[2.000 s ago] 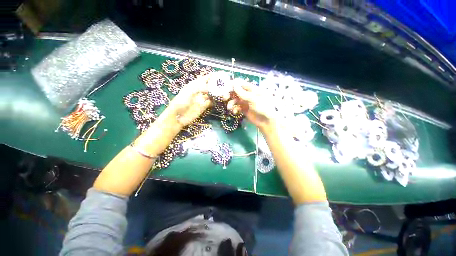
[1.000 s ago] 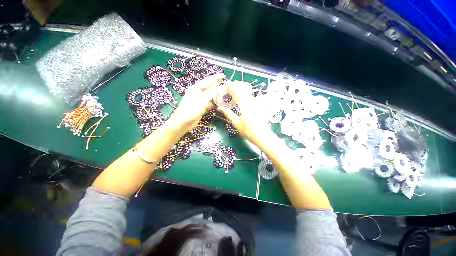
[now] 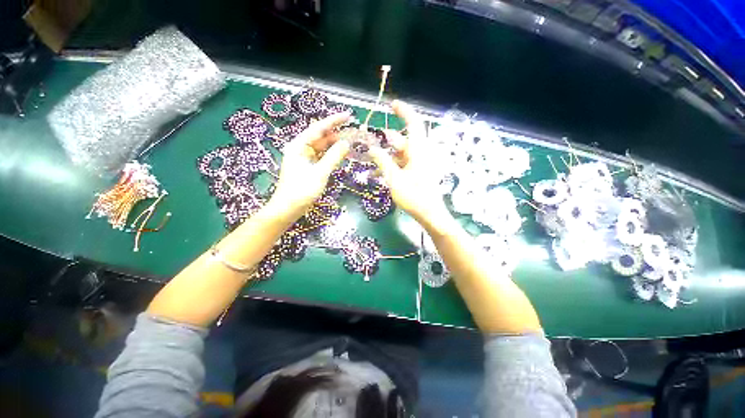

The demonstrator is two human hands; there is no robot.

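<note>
My left hand (image 3: 304, 163) and my right hand (image 3: 410, 167) hold a ring part (image 3: 362, 144) between their fingers above the bench. A pale lead wire (image 3: 376, 102) with a white plug at its end sticks up from between the hands. The fingers cover much of the ring. Dark dotted ring boards (image 3: 238, 167) lie heaped left of and below my hands. White rings (image 3: 482, 167) lie heaped just right of my right hand.
Bubble wrap (image 3: 135, 98) lies at the upper left of the green bench (image 3: 65, 220). Orange-and-white wire leads (image 3: 127, 196) lie below it. More white rings (image 3: 584, 212) and a clear plastic bag (image 3: 666, 214) lie at the right. A blue surface shows at the top right.
The ring between my hands has tilted to a flatter angle, and its wire now stands up above it. My fingers have spread a little. The whole view has shifted slightly.
</note>
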